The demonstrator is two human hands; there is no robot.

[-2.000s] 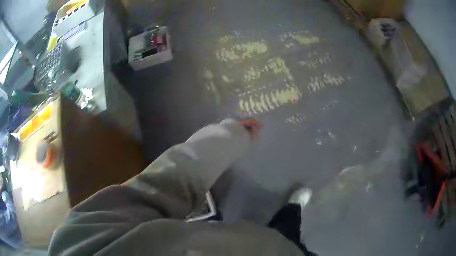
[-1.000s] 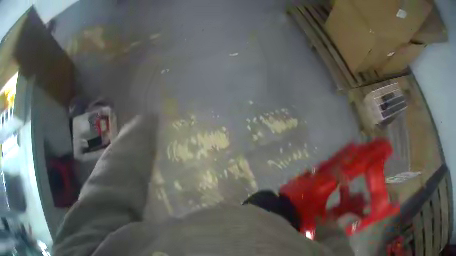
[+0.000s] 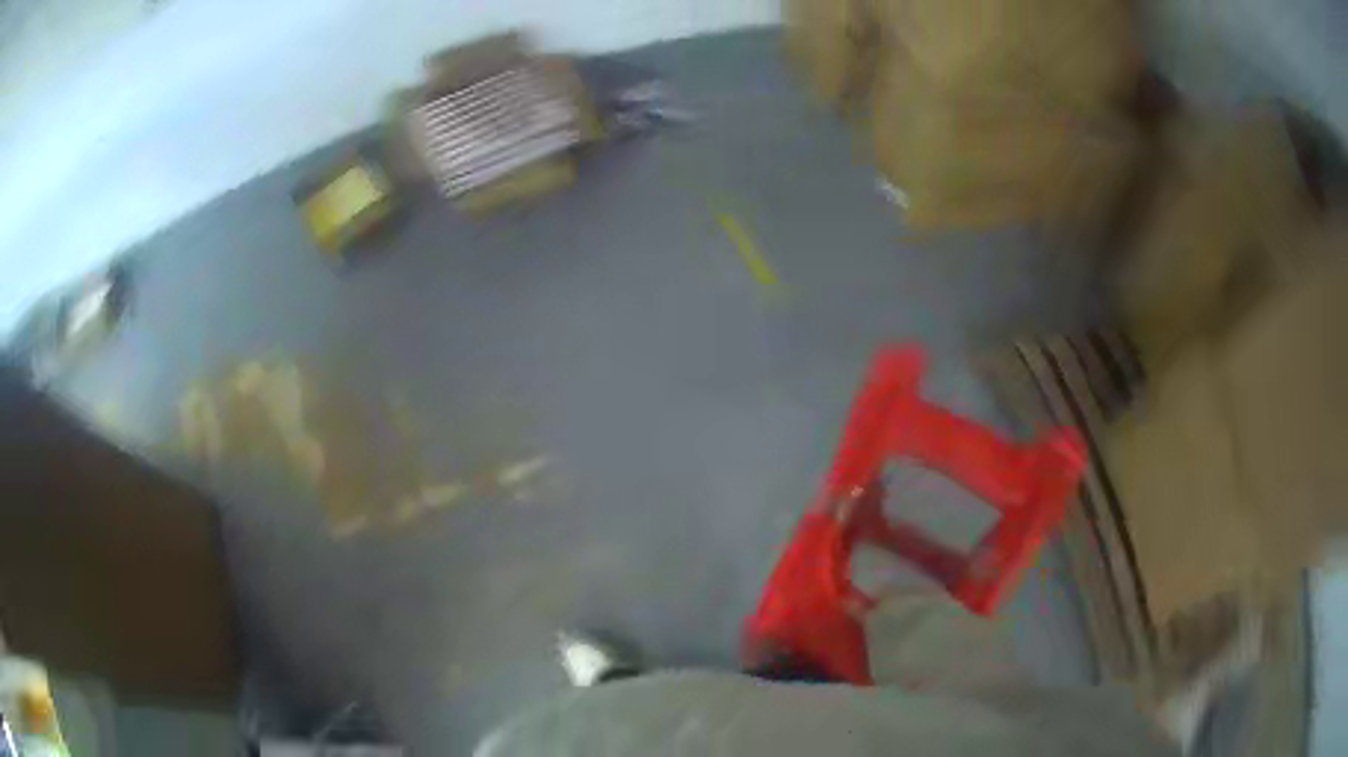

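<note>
A bright red plastic stool (image 3: 946,488) is tilted on its side at the right of centre, its open legs spread towards the upper right. The sleeve of my right arm reaches in behind and below it, and the stool is held up beside my body. My right hand itself is hidden by the stool and blur, but the stool is carried on that arm. My left hand is not in view.
Large brown cardboard boxes (image 3: 1020,111) stand at the upper right by a wooden pallet (image 3: 1057,407). An open box with striped content (image 3: 495,133) and a small yellow box (image 3: 345,204) are by the wall. A brown panel (image 3: 111,555) is at the left. A shoe tip (image 3: 591,658) shows below.
The view has swung across the floor towards the wall. The stool, at the right edge two seconds ago, is now carried at my right. My left sleeve has left the view.
</note>
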